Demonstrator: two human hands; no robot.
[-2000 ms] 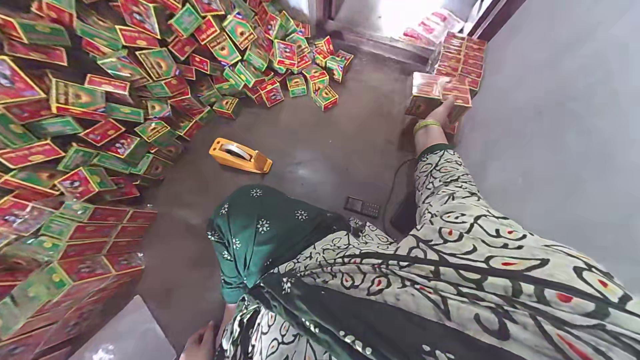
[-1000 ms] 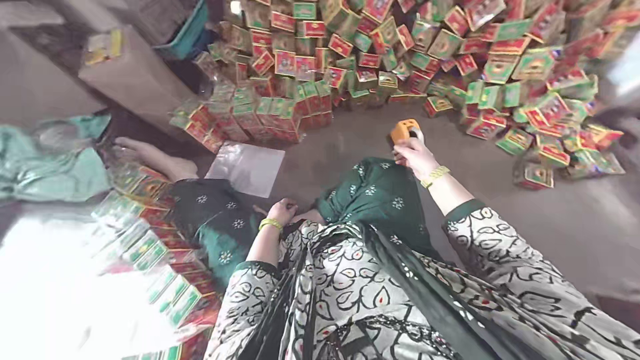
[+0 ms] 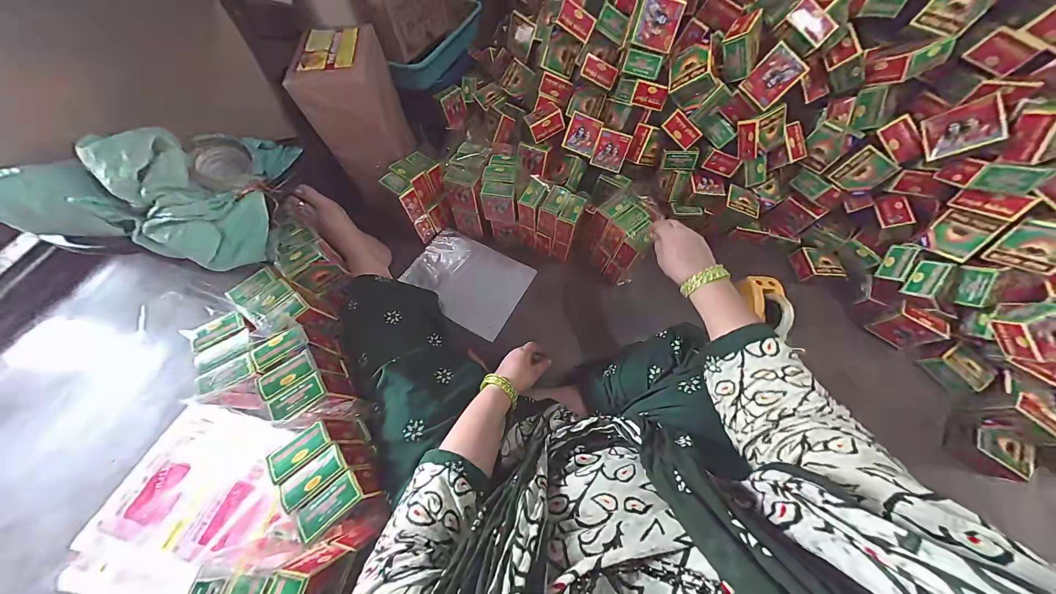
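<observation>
My right hand (image 3: 680, 252) reaches forward to a clear-wrapped pack of small red and green boxes (image 3: 620, 231), its fingers on the pack's right edge. My left hand (image 3: 523, 368), fingers curled, is over my lap; whether it holds anything small cannot be told. Just right of my right wrist, an orange tape dispenser (image 3: 761, 299) with a roll of tape lies on the floor. A stack of clear plastic sheets or bags (image 3: 483, 289) lies in front of my left hand. More wrapped packs (image 3: 502, 194) stand in a row beyond it.
A large heap of loose red and green boxes (image 3: 771, 74) spreads across the far right. Wrapped packs (image 3: 289, 396) line the left, beside a printed plastic bag (image 3: 177, 503). Behind are a cardboard carton (image 3: 351, 107), a blue tub (image 3: 437, 58) and green cloth (image 3: 173, 198).
The view has swung strongly. A second ago my right hand was on the orange tape dispenser; it has let go and is now at the wrapped pack.
</observation>
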